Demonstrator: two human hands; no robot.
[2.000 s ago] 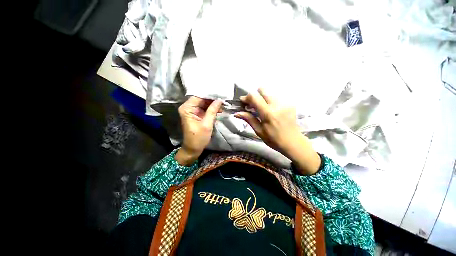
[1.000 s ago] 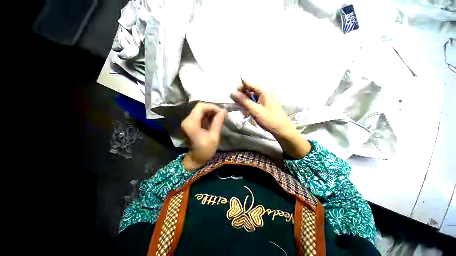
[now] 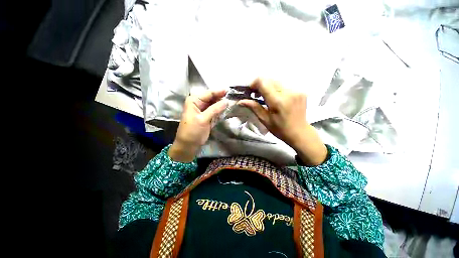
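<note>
A large off-white garment [image 3: 261, 45] lies crumpled across the worktable, glaring white in its middle. My left hand [image 3: 197, 120] pinches a small bit of the garment's edge between thumb and fingers. My right hand [image 3: 284, 112] is close beside it, fingers closed on small dark thread snips [image 3: 240, 91], whose blades point at the pinched edge. The grip of the snips is mostly hidden in the hand. A dark blue label [image 3: 334, 18] with white lettering lies on the cloth at the upper right.
The white worktable [image 3: 410, 166] runs off to the right, with lines on it. Crumpled cloth [image 3: 123, 60] lies at its left end. A pale tangle [image 3: 128, 153] lies on the dark floor. More pale cloth [image 3: 423, 245] shows below the table edge at the lower right.
Between one second ago and now, my hands have come together and my left hand has lifted the garment's edge to the snips. The label appears further left in view.
</note>
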